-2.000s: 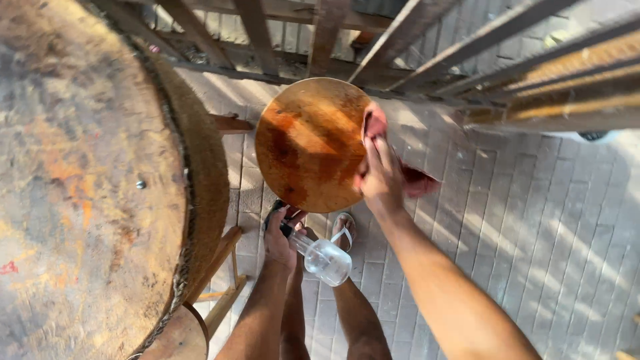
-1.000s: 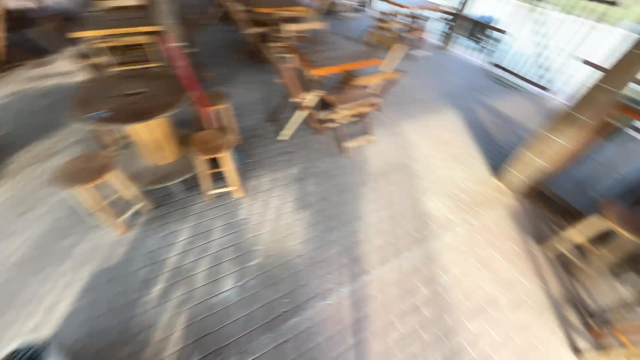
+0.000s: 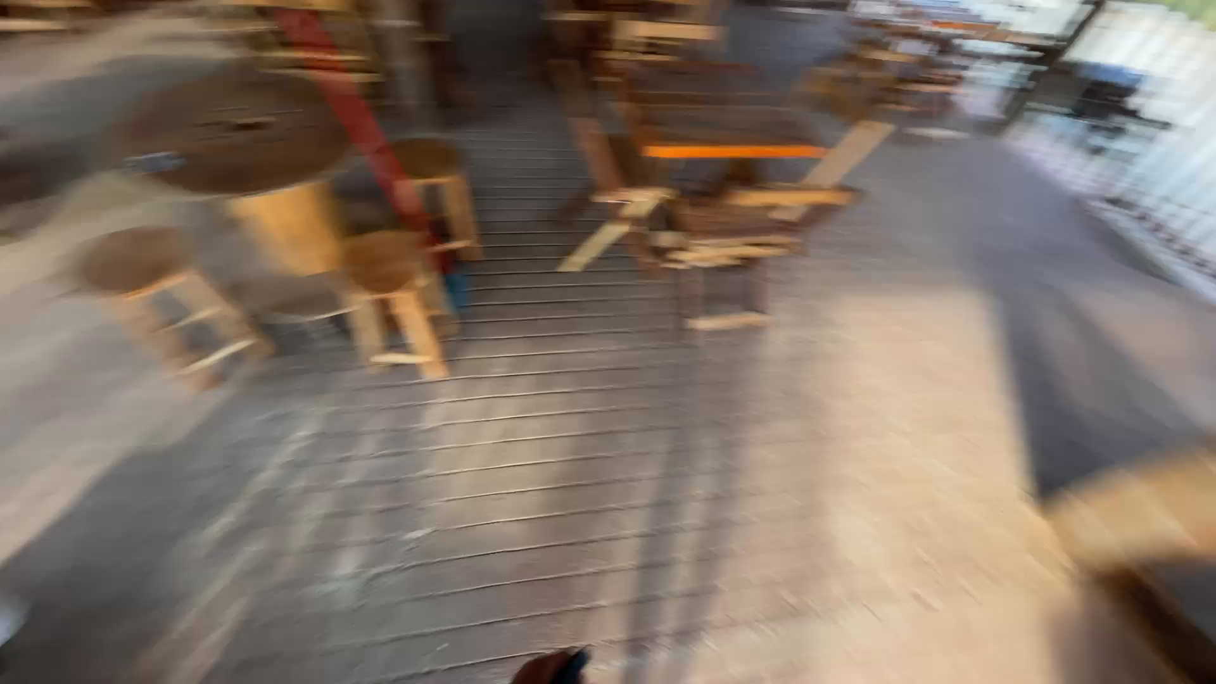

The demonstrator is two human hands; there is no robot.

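Neither of my hands shows clearly. At the bottom edge, a small brown and black shape (image 3: 551, 667) is cut off by the frame; I cannot tell whether it is part of a hand, a foot or an object. A blurred whitish thing (image 3: 9, 617) touches the left edge, too unclear to name. A round wooden table (image 3: 237, 142) on a thick wooden base stands at the upper left, with a small blurred object (image 3: 152, 162) near its rim. Round wooden stools (image 3: 138, 258) are around it. The spray bottle and pink cloth are out of view.
A red post (image 3: 356, 119) leans across the view beside the round table. Farther on stands a wooden table with an orange edge (image 3: 731, 151), with wooden chairs (image 3: 727, 252) around it. Sunlit paving (image 3: 608, 475) spans the foreground. A blurred wooden piece (image 3: 1140, 503) juts in at the right.
The view has swung away from the round wooden top, where one hand was on a pink cloth and the other held a clear spray bottle, to the paved floor and furniture. Both hands have left view.
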